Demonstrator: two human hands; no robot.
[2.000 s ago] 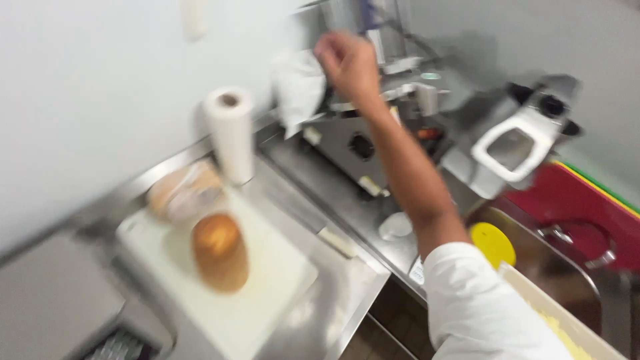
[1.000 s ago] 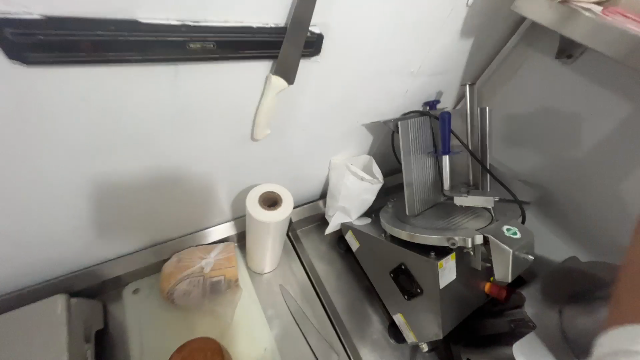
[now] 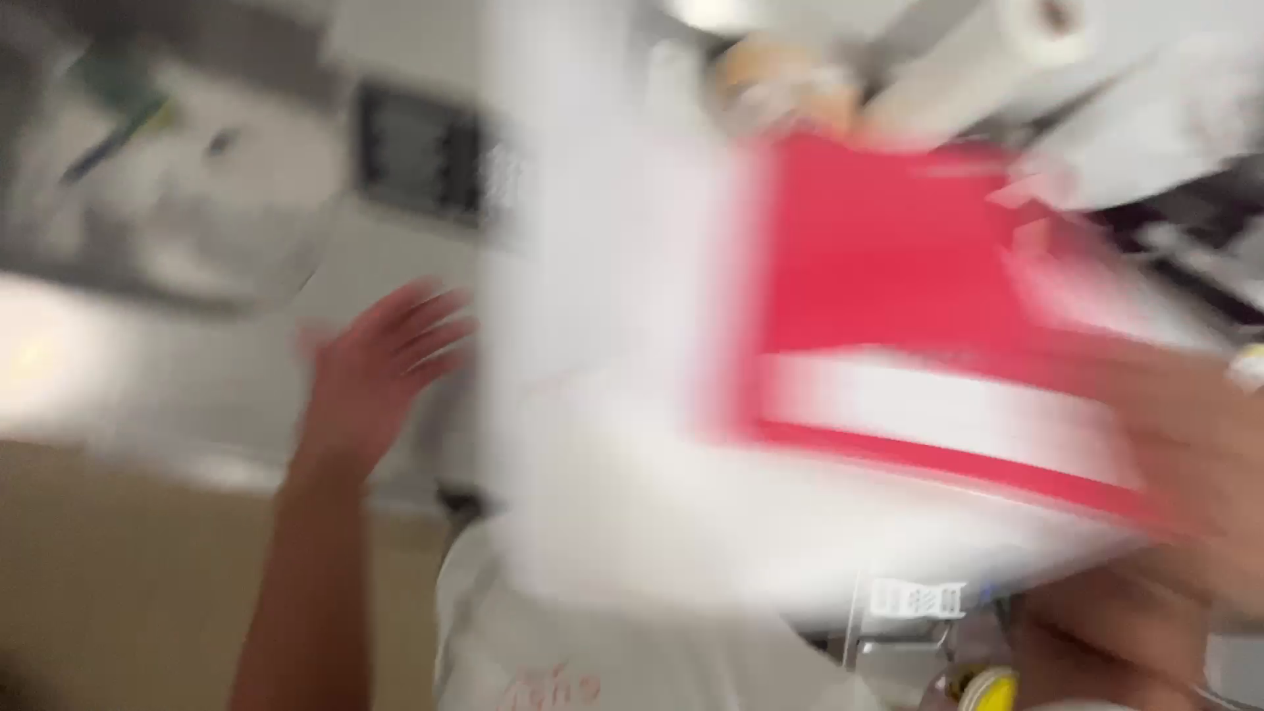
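Observation:
My right hand (image 3: pixel 1175 464), strongly blurred at the right edge, grips a white bag or sheet (image 3: pixel 612 425) with a large red printed panel (image 3: pixel 889 257). It spans the middle of the view, close to the camera. To its left my left hand (image 3: pixel 380 351) is over the steel counter (image 3: pixel 197 365), fingers spread, with nothing in it. Behind the bag's top edge show a wrapped orange-brown food piece (image 3: pixel 785 79) and a white roll (image 3: pixel 987 69). Blur hides whether the bag is full or empty.
A dark keypad panel (image 3: pixel 415 153) sits on a pale appliance at the upper left. A steel basin-like area (image 3: pixel 217 178) with a dark blue, thin object is further left. At the upper right is a white bag (image 3: pixel 1145 128) near dark equipment. A yellow round lid (image 3: pixel 987 688) shows at the bottom.
The view has swung strongly. The white and red bag, absent from the earlier frames, is now in my right hand. My left hand has come into view.

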